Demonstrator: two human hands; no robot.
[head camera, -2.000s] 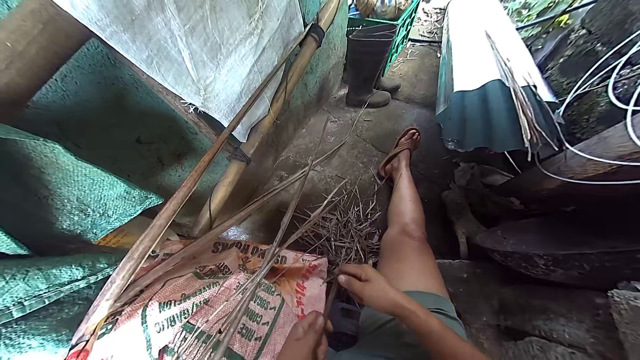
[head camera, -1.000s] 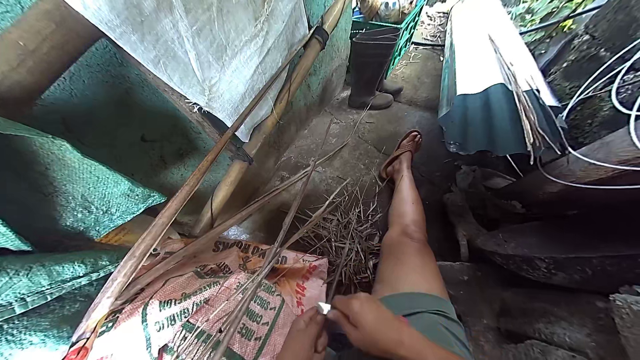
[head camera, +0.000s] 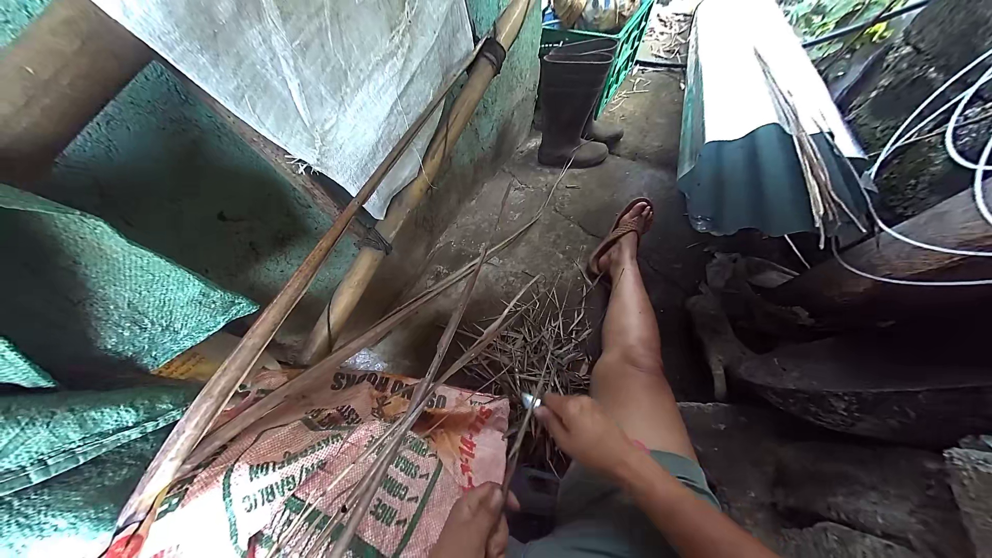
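Note:
My left hand [head camera: 474, 521], at the bottom centre, is closed on a thin dry stalk [head camera: 521, 435] that slants up and away from it. Up and to the right, my right hand [head camera: 577, 430] grips a small tool whose shiny metal tip [head camera: 530, 401] shows beside the stalk; its handle is hidden in the fingers. Beyond both hands lies a heap of short dry trimmings [head camera: 542, 341] on the floor. Long dry stalks [head camera: 387, 449] rest across a printed woven sack [head camera: 310, 480] left of my left hand.
A bamboo pole [head camera: 434, 178] leans along the green wall at left, near a white sheet [head camera: 310, 77]. Rubber boots [head camera: 573, 108] stand ahead by a green crate [head camera: 628, 46]. My sandaled foot [head camera: 629, 225] is on the concrete. Corrugated roofing [head camera: 756, 186] and white cable [head camera: 914, 279] lie at right.
One second ago my hands were close together at the metal tip. Now my right hand is farther forward, with the stalk showing between the two hands.

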